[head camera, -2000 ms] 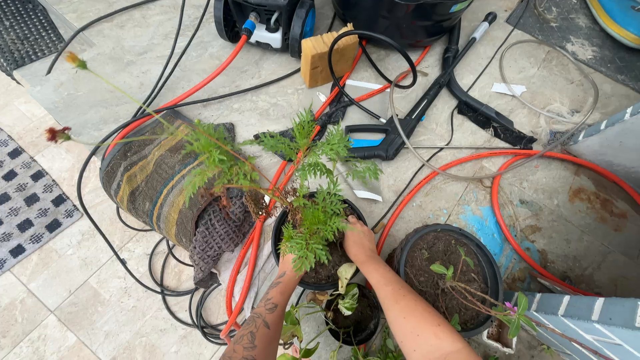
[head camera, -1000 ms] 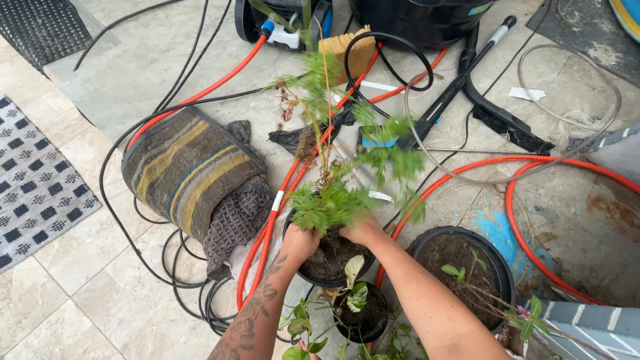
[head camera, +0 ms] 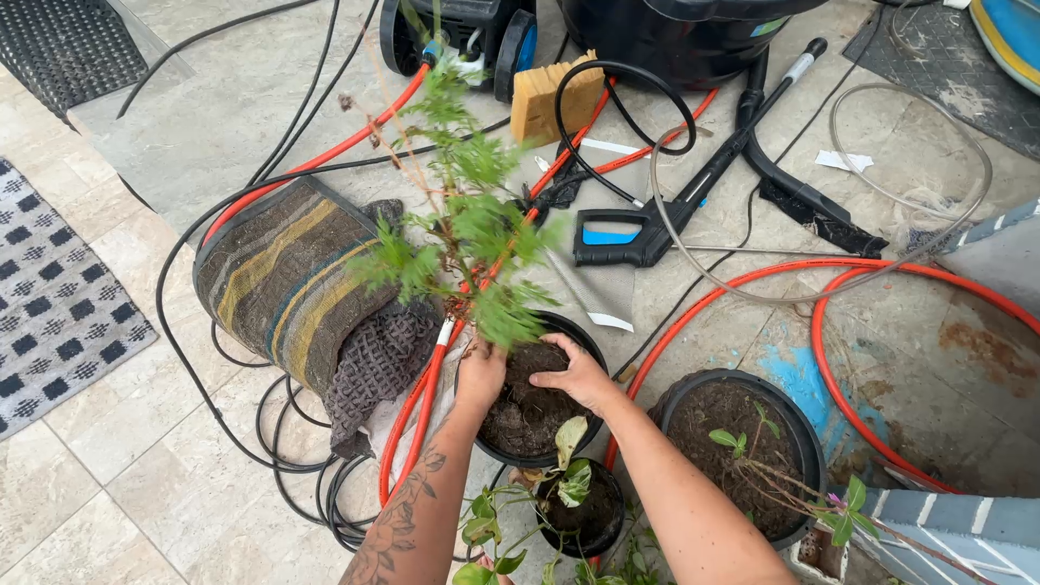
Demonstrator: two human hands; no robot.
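A black plastic pot of dark soil (head camera: 528, 414) stands in front of me. My left hand (head camera: 483, 375) is at its left rim, by the base of a feathery-leaved plant (head camera: 479, 244) that leans to the left; leaves hide the fingertips, so its grip is unclear. My right hand (head camera: 581, 375) has its fingers apart, thumb and fingertips on the soil near the right rim. Just below stands a small black pot (head camera: 581, 520) with a variegated leafy plant (head camera: 574, 481). A larger pot of soil (head camera: 735, 455) with a thin-stemmed plant is at the right.
Orange hose (head camera: 682, 321) and black cable (head camera: 183, 357) loop over the tiles. Folded striped mats (head camera: 284, 276) lie left of the pot. Beyond are a pressure washer (head camera: 463, 36), a spray gun (head camera: 642, 236), a yellowish block (head camera: 552, 101) and a big black tub (head camera: 674, 36).
The feathery plant now leans left of the pot, baring more soil. My right hand has spread its fingers over the soil. My left hand stays near the left rim.
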